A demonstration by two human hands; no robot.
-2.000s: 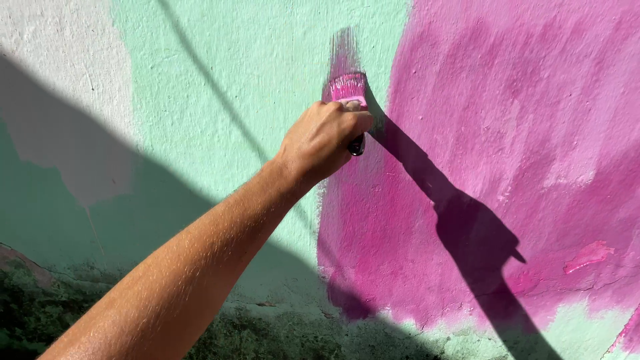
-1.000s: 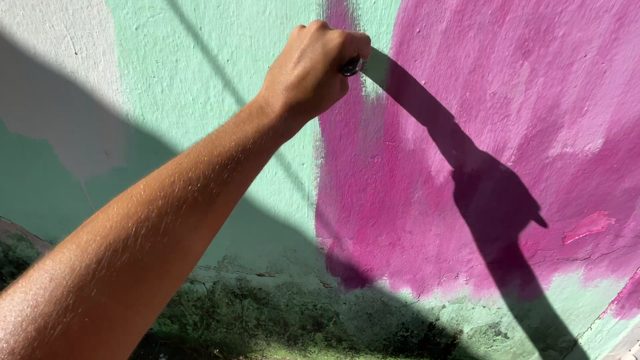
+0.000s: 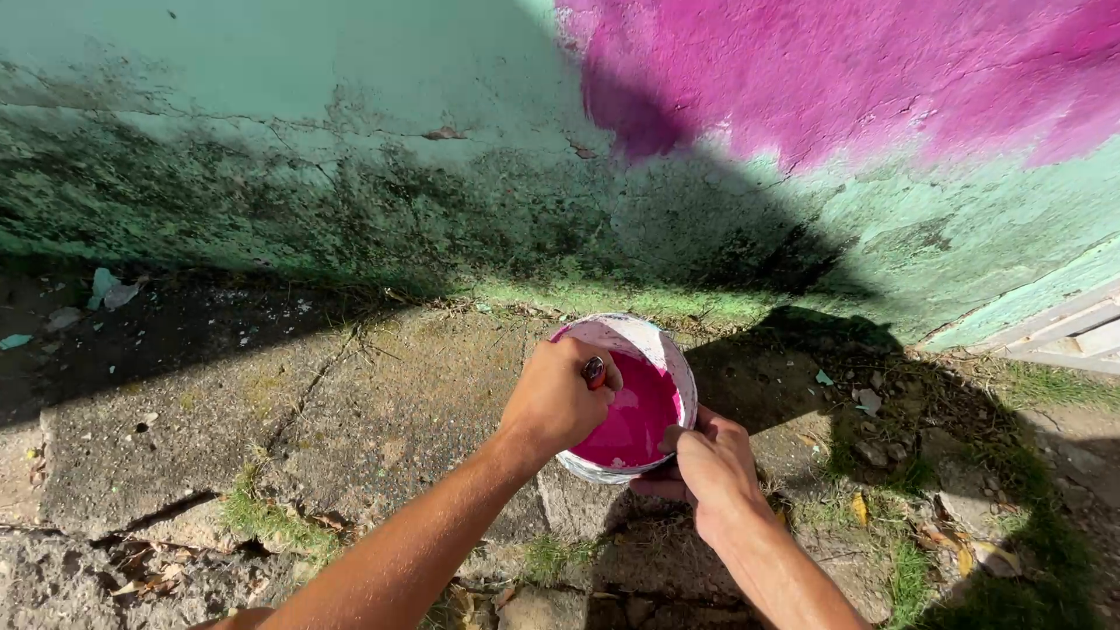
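A white bucket (image 3: 685, 372) of magenta paint (image 3: 634, 416) is in the lower middle of the head view, close to the wall's base. My left hand (image 3: 560, 394) is closed on a paintbrush over the bucket's opening. Only the end of the paintbrush's handle (image 3: 594, 373) shows; its bristles are hidden below my hand. My right hand (image 3: 713, 459) grips the bucket's rim and side at the lower right, thumb over the edge. Above stands the painted wall (image 3: 455, 79), mint green with a magenta area (image 3: 814, 70) at the upper right.
Cracked concrete paving (image 3: 402, 402) lies under and around the bucket, with grass tufts (image 3: 271, 516), dry leaves and paint flakes. Dark mossy stains run along the wall's foot. A pale slatted metal piece (image 3: 1076, 328) is at the right edge.
The view has swung down from the wall to the ground. My left hand, earlier brushing magenta on the wall, is now over the bucket. My right hand and the bucket have come into view.
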